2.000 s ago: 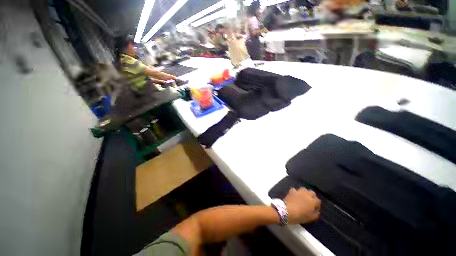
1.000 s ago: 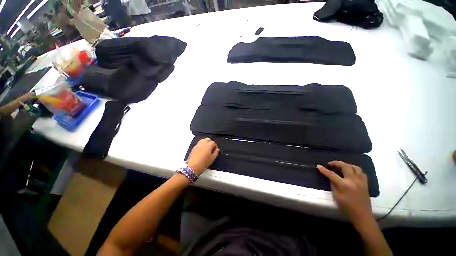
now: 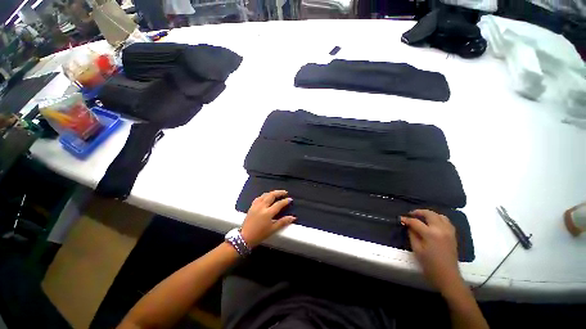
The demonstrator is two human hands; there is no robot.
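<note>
Three long black panels lie overlapped in a row on the white table; the nearest black panel (image 3: 334, 222) has a thin lengthwise slot with a whitish broken line. My left hand (image 3: 266, 217) rests on its left part, thumb and fingers apart, holding nothing. My right hand (image 3: 435, 241) touches the right part, with thumb and index fingertips close together at the right end of the slot line; whether they pinch the cloth cannot be told. The middle panel (image 3: 360, 173) and far panel (image 3: 424, 139) lie flat beyond.
Beyond the row lies a separate black panel (image 3: 372, 78). Stacked black pieces (image 3: 151, 83) and a blue tray (image 3: 90, 144) are at left. Thread snips (image 3: 514, 228) with a cord lie right, near a small brownish container (image 3: 575, 219). A black bundle (image 3: 446, 32) and white material (image 3: 523, 64) are behind.
Two seconds ago the view faced left and only my left hand showed, on a panel. Since one second ago my left fingers have spread; my right hand stays near the slot's right end.
</note>
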